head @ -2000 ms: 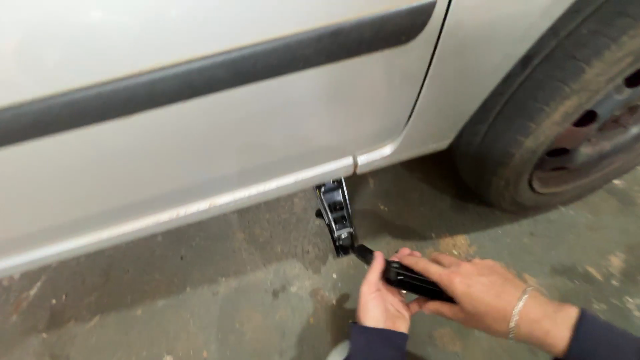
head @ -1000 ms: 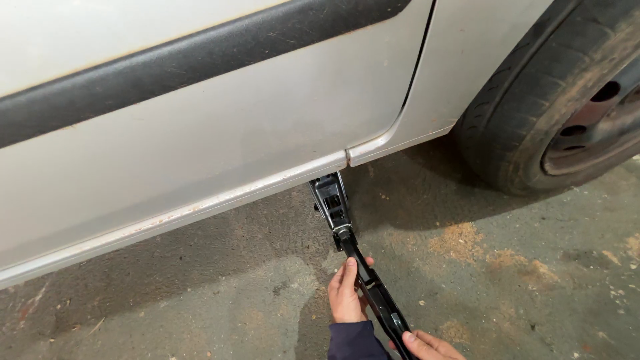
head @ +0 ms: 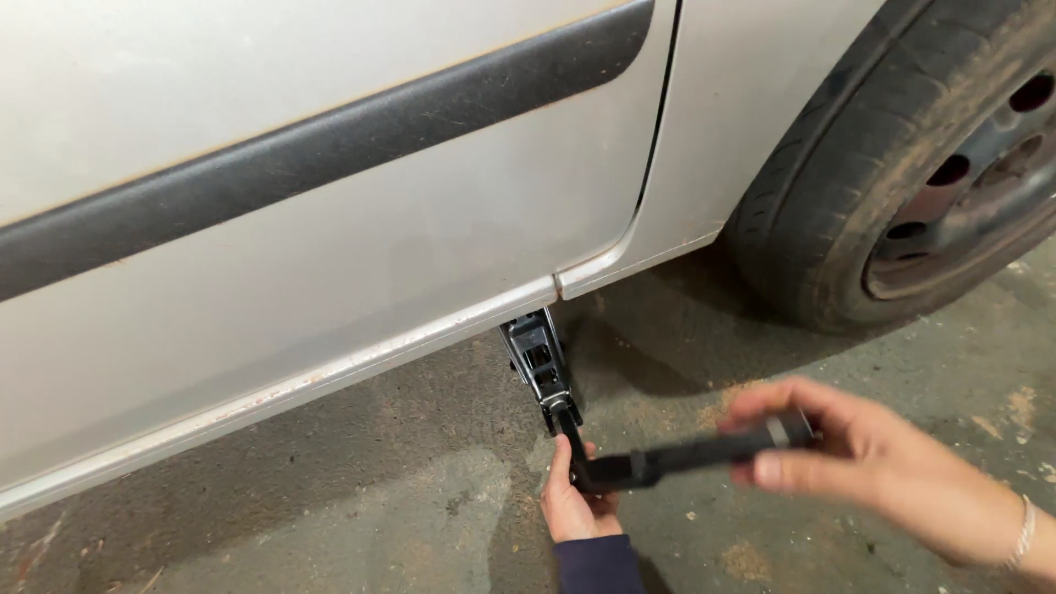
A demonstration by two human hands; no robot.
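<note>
A black metal car jack (head: 538, 355) stands under the sill of a silver car, just left of the door gap. A black crank handle (head: 693, 455) joins the jack's near end and bends sharply to the right. My left hand (head: 575, 499) is closed around the handle at its bend, close below the jack. At the handle's far end is my right hand (head: 833, 454), blurred, with fingers and thumb around the grip. A bracelet circles my right wrist.
The car's silver door (head: 412, 223) with a dark trim strip (head: 330, 148) fills the upper left. At the right a tyre (head: 833, 190) on a steel wheel (head: 965, 198) rests on the stained concrete floor (head: 396, 528).
The handle's outer part, in line with the jack one second ago, now points to the right. My right hand has moved with its end; my left hand remains near the jack.
</note>
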